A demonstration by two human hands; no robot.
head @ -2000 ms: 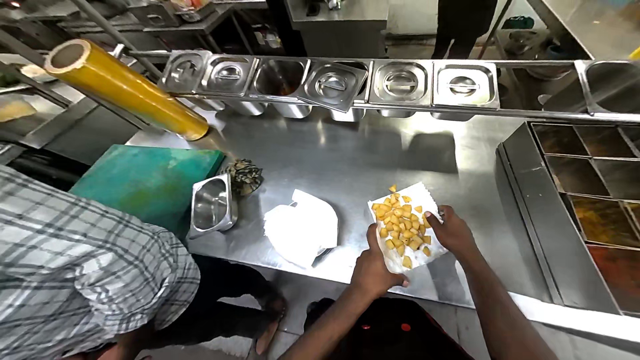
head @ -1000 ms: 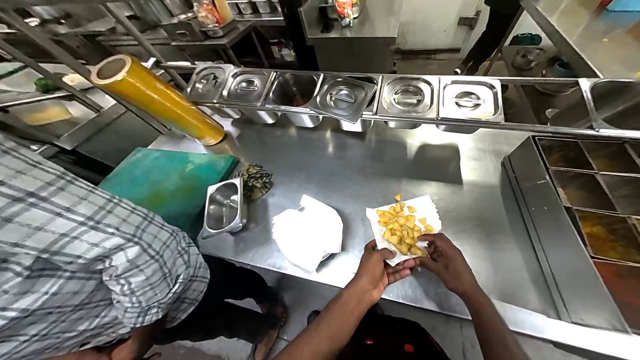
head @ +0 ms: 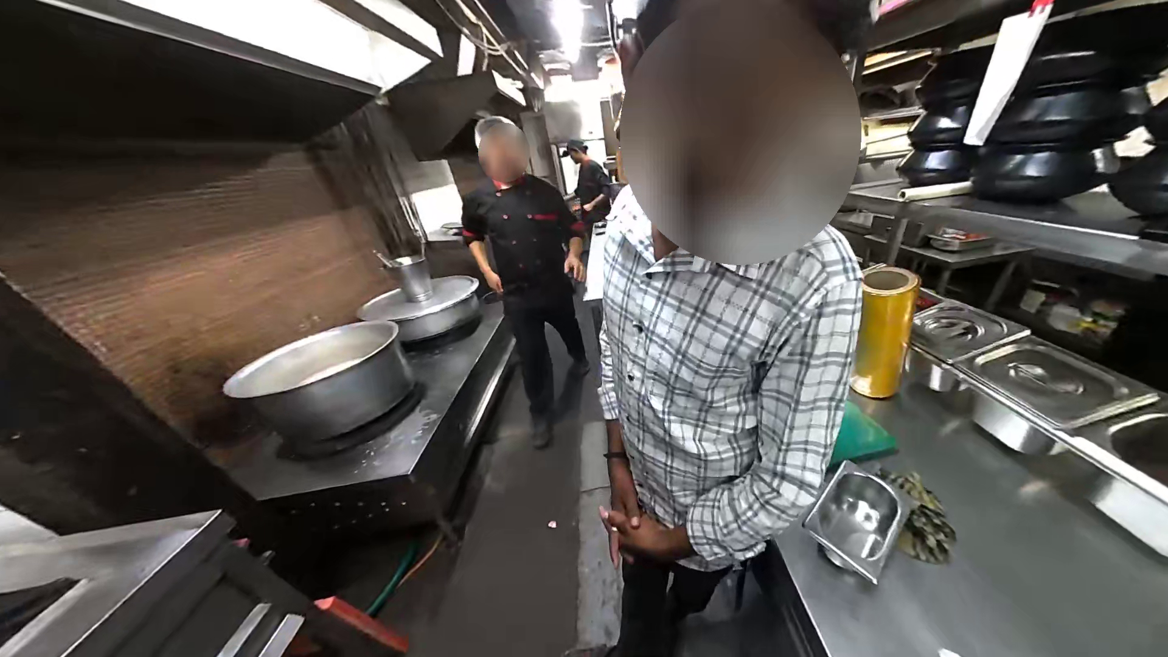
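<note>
Neither my left hand nor my right hand shows in the head view, so what they hold is hidden. A small steel pan (head: 858,518) rests tilted near the edge of the steel counter (head: 985,584) at the right. Against it lies a crumpled patterned cloth (head: 926,520). Behind the pan is part of a green cutting board (head: 862,433). A roll of yellow wrap (head: 885,333) stands beside lidded steel containers (head: 1045,381).
A person in a checked shirt (head: 721,392) stands close by, hands clasped. Another person in black (head: 529,246) is in the aisle. At the left, a large metal pot (head: 319,392) and a covered pot (head: 424,310) sit on a stove. Black pots (head: 1040,128) fill a shelf.
The view has swung far left and up. My hands and the paper with yellow, diced food, seen in both earlier frames, are out of sight, as is the white crumpled bundle.
</note>
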